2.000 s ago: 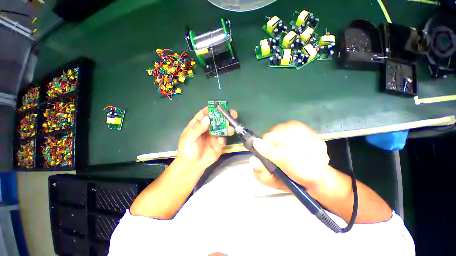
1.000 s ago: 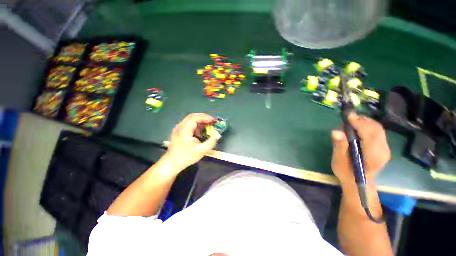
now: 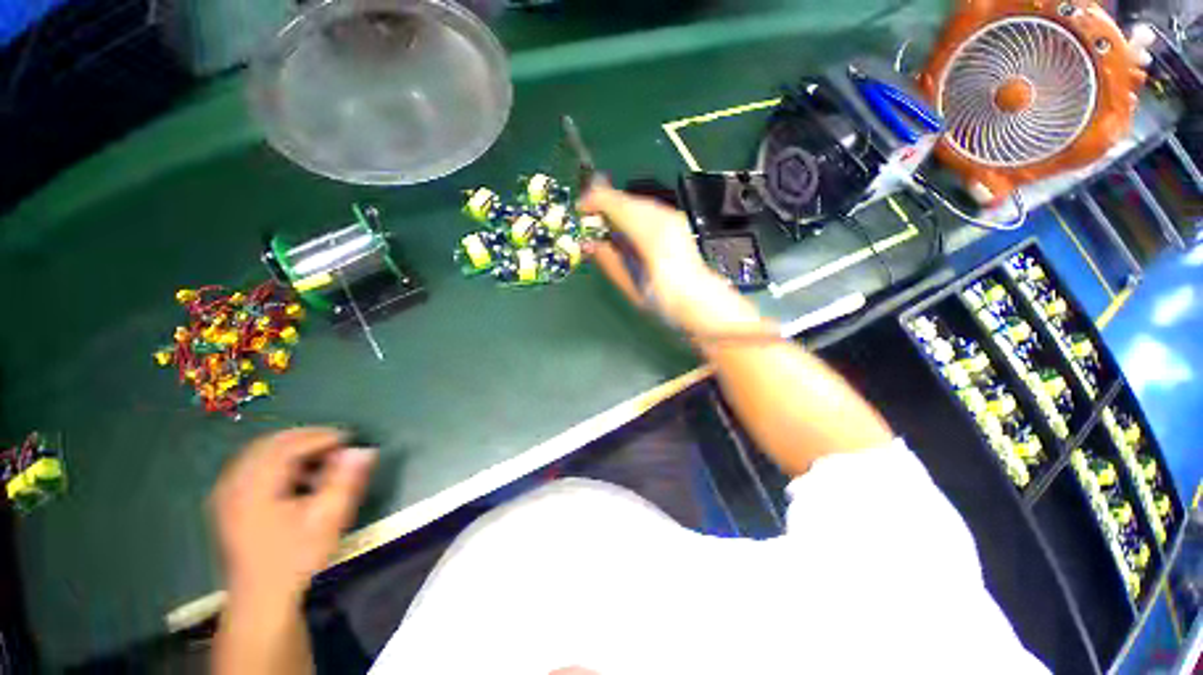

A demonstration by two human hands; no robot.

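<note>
My left hand (image 3: 284,508) is blurred above the front edge of the green mat, fingers curled with a gap at the thumb; no board shows in it. My right hand (image 3: 660,257) holds the soldering iron (image 3: 582,156), pointing up and away beside the cluster of boards (image 3: 525,241) with yellow and black tops. Part of the iron is hidden by the hand. A loose pile of connector leads (image 3: 235,346) lies left of the solder reel (image 3: 333,256). A solder strand (image 3: 363,324) hangs from the reel towards me. Board with red wires (image 3: 36,477) lies at the left edge.
A clear hood (image 3: 383,92) hangs over the back. Black open boxes (image 3: 734,260) and a small black fan unit (image 3: 807,169) stand right of the boards. An orange fan (image 3: 1016,95) is at the far right. A black board tray (image 3: 1037,512) is at lower right, beyond the pale bench edge (image 3: 528,464).
The view has swung to the right, bringing the orange fan and board tray in. The board held in my left hand no longer shows there. My right hand still holds the iron, now beside the board cluster.
</note>
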